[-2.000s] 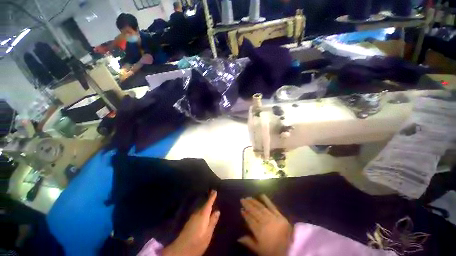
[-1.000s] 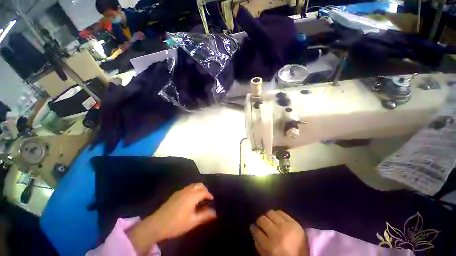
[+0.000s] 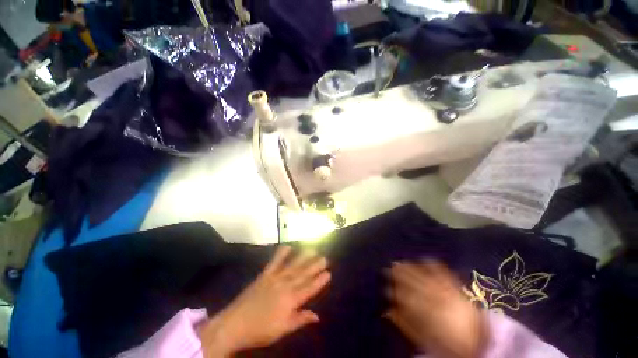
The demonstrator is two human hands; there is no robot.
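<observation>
A large dark garment panel (image 3: pixel 364 245) lies across the front of the white machine table, with gold flower embroidery (image 3: pixel 513 283) at its right. Its back edge meets the brightly lit presser foot area (image 3: pixel 308 227) of the cream-white sewing machine (image 3: pixel 399 140); the glare hides the needle. My left hand (image 3: pixel 273 301) lies flat on the cloth, fingers apart, just in front of the presser foot. My right hand (image 3: pixel 437 304) is blurred, over the cloth between the presser foot and the embroidery; whether it grips the cloth cannot be told.
A dark cloth heap (image 3: pixel 105 154) and a clear plastic bag (image 3: pixel 224 105) lie behind at the left. A blue surface (image 3: pixel 133 206) borders the table at the left. A white printed sheet (image 3: pixel 535 154) drapes over the machine arm. Part of a person shows at the upper left.
The view has turned right. My left hand has moved nearer the presser foot and flattened with fingers spread. My right hand has moved right, towards the embroidery. The panel's back edge now peaks right of the foot.
</observation>
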